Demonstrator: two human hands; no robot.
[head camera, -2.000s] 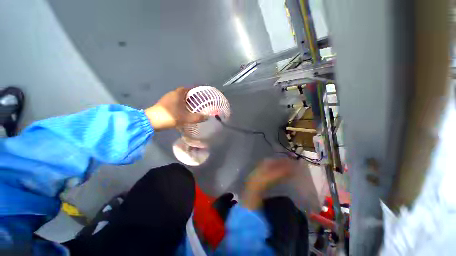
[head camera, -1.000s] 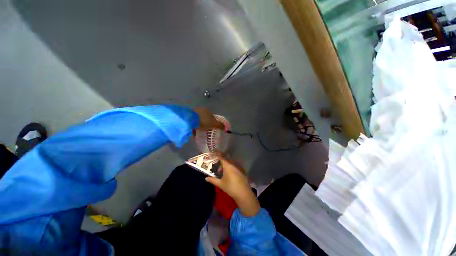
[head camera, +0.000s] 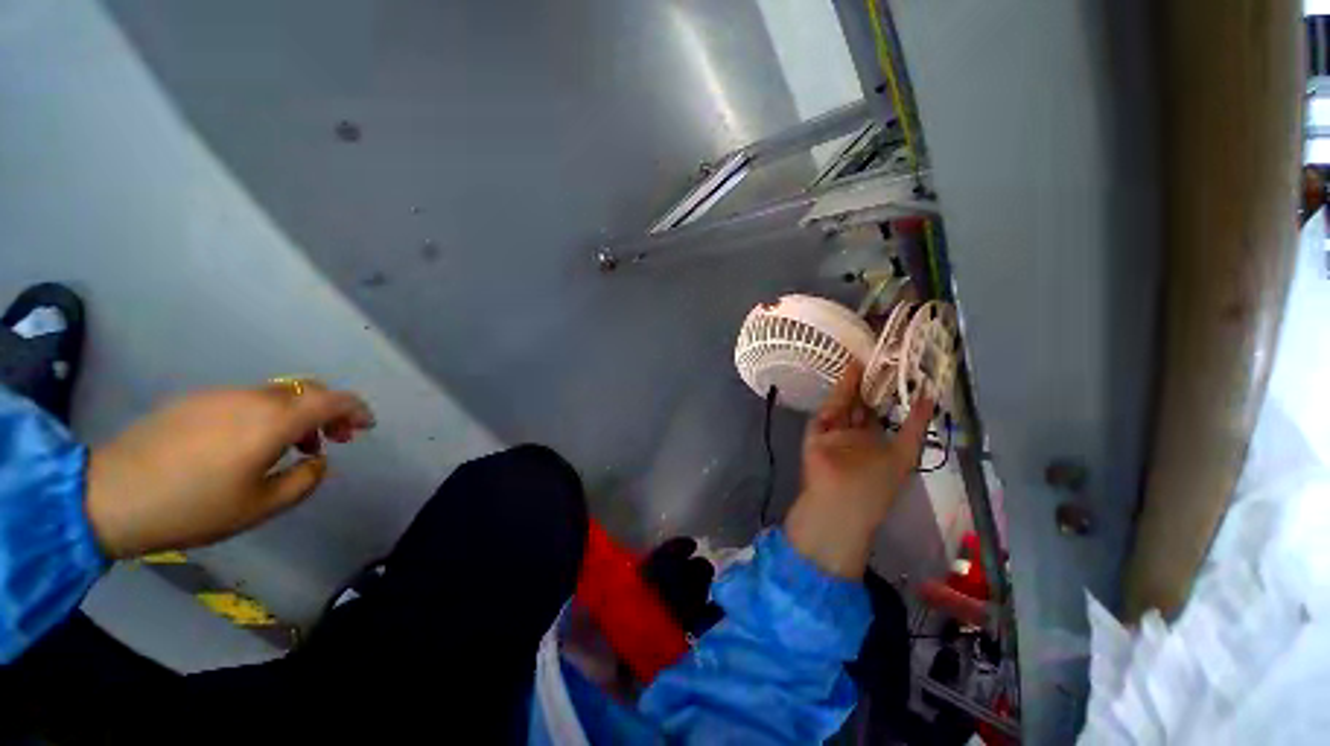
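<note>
The small white fan (head camera: 799, 350) is at the right of centre, under the bench edge. Its ribbed drum faces me and a thin black cord (head camera: 770, 455) hangs from it. My right hand (head camera: 853, 464) holds it by its narrow part, beside the round slatted base (head camera: 912, 357). My left hand (head camera: 212, 459) is empty at the far left, away from the fan, fingers loosely bent and a yellow ring-like band on one finger.
The bench edge (head camera: 1196, 321) runs down the right side, with white sheets (head camera: 1189, 656) at the lower right. A metal frame (head camera: 773, 161) stands beneath. A red stool (head camera: 627, 605) is under me. A person's shoe (head camera: 44, 343) is at the far left.
The fan has moved right, toward the bench frame, in my right hand. My left hand has let go of it and moved far left. The view has shifted, showing more frame under the bench.
</note>
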